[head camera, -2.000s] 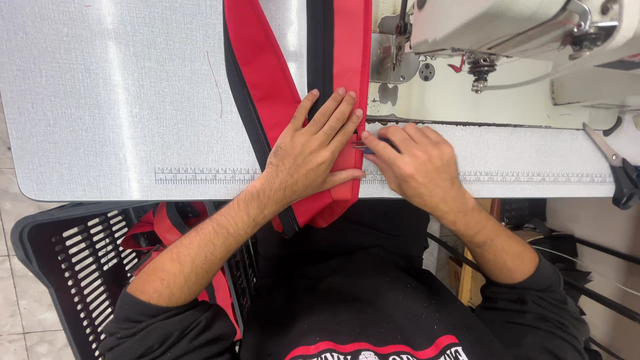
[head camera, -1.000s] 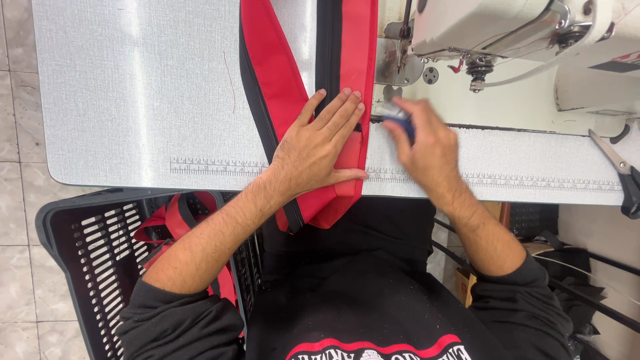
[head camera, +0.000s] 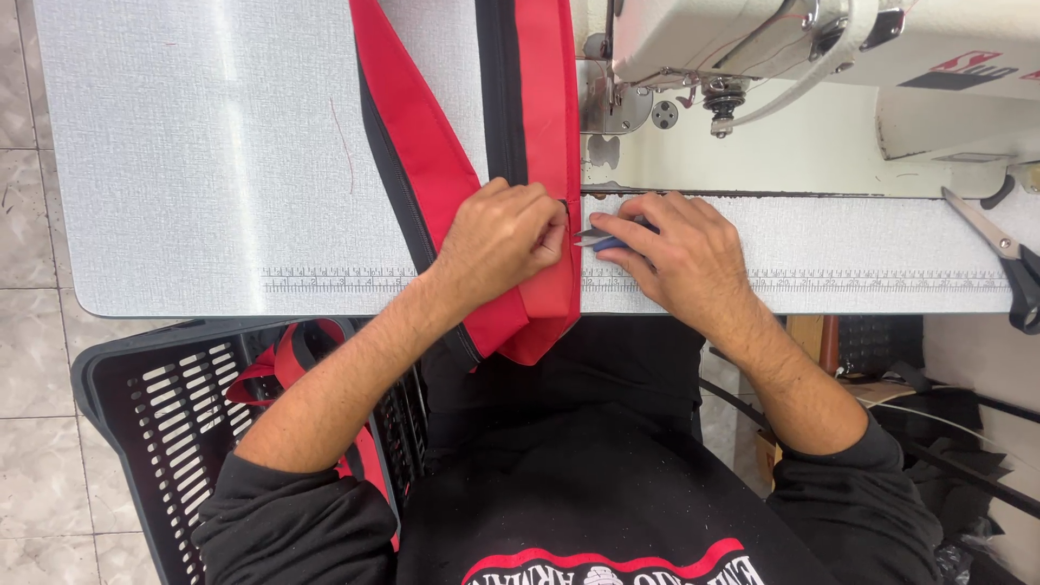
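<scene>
A red fabric piece (head camera: 546, 122) with a black zipper band (head camera: 500, 97) lies across the table's front edge. My left hand (head camera: 508, 236) rests on it, fingertips pinched at its right edge near a small dark spot; what they pinch is too small to tell. Just to the right, my right hand (head camera: 678, 248) holds small blue-handled thread snips (head camera: 605, 241), their blades pointing left at the fabric's edge. Another red strip with a black zipper (head camera: 414, 138) slants down to the left and passes under my left hand.
An industrial sewing machine (head camera: 731, 49) stands at the upper right. Black-handled scissors (head camera: 1006, 244) lie at the table's right end. A printed ruler (head camera: 812, 280) runs along the front edge. Below left is a black plastic basket (head camera: 122, 390) with red and black strips; a loose thread (head camera: 343, 146) lies left.
My left hand was flat on the fabric and now has its fingers drawn into a pinch at the edge. My right hand has come back left to the fabric with the snips.
</scene>
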